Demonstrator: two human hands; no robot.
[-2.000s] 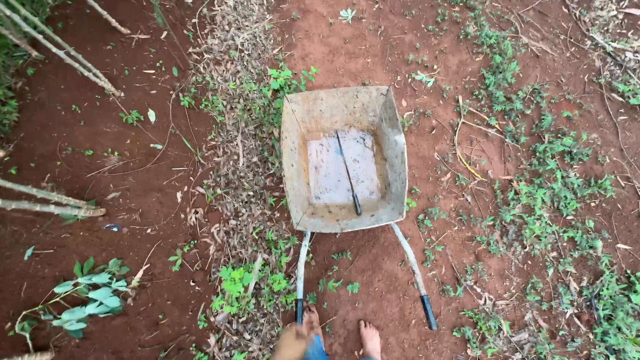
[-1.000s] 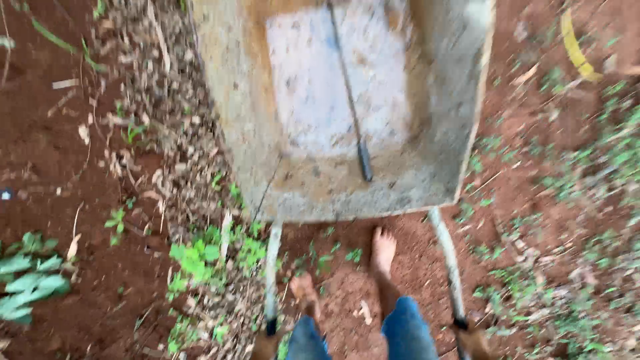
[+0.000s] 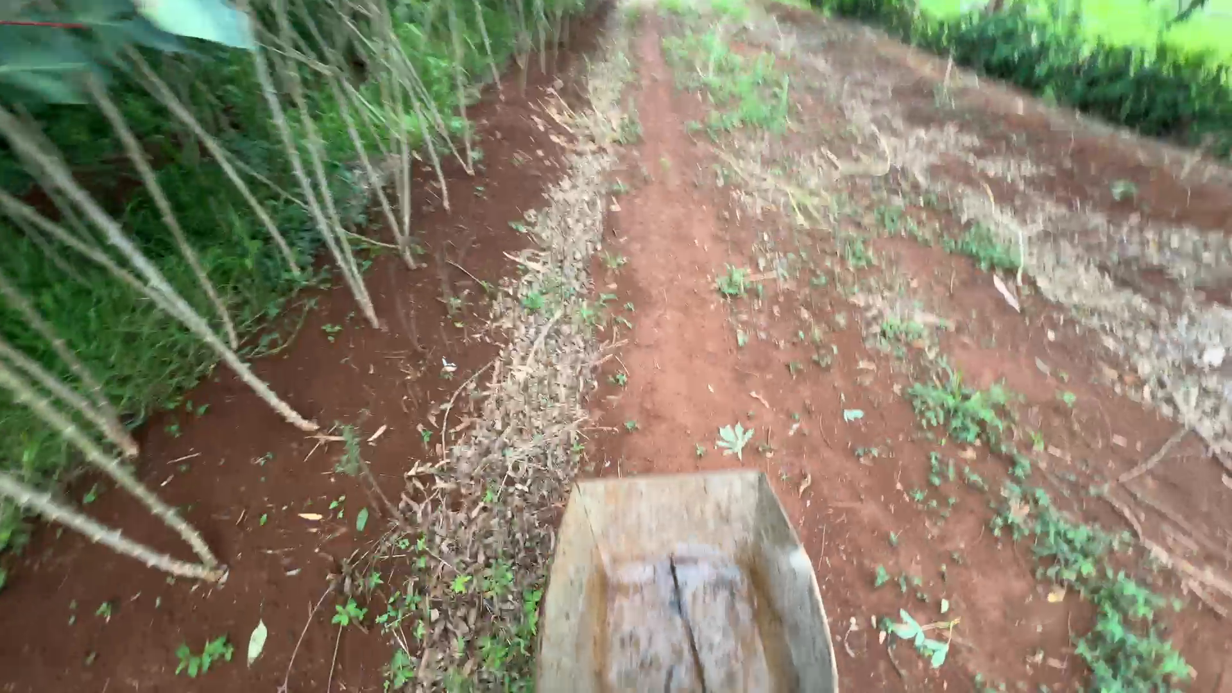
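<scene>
The worn tray of a wheelbarrow [image 3: 577, 616] shows at the bottom centre of the head view, its front part on a reddish dirt path. Inside it lies a thin dark rod-like tool [image 3: 685, 616], running lengthwise over the stained tray floor. The tool's lower end is cut off by the frame's edge. Neither of my hands is in view, and the wheelbarrow's handles are also outside the frame.
A narrow red-soil path [image 3: 664, 337] runs ahead. Along its left side lies a strip of dry leaf litter [image 3: 539, 366]. Leaning woody stems [image 3: 327, 192] stand farther left. Low green weeds [image 3: 962, 409] and dry debris spread on the right, with a hedge [image 3: 1059, 77] beyond.
The view has tilted up from my feet and the wheelbarrow to the path ahead. One second ago both hands were at the wheelbarrow's handles; now they are out of frame.
</scene>
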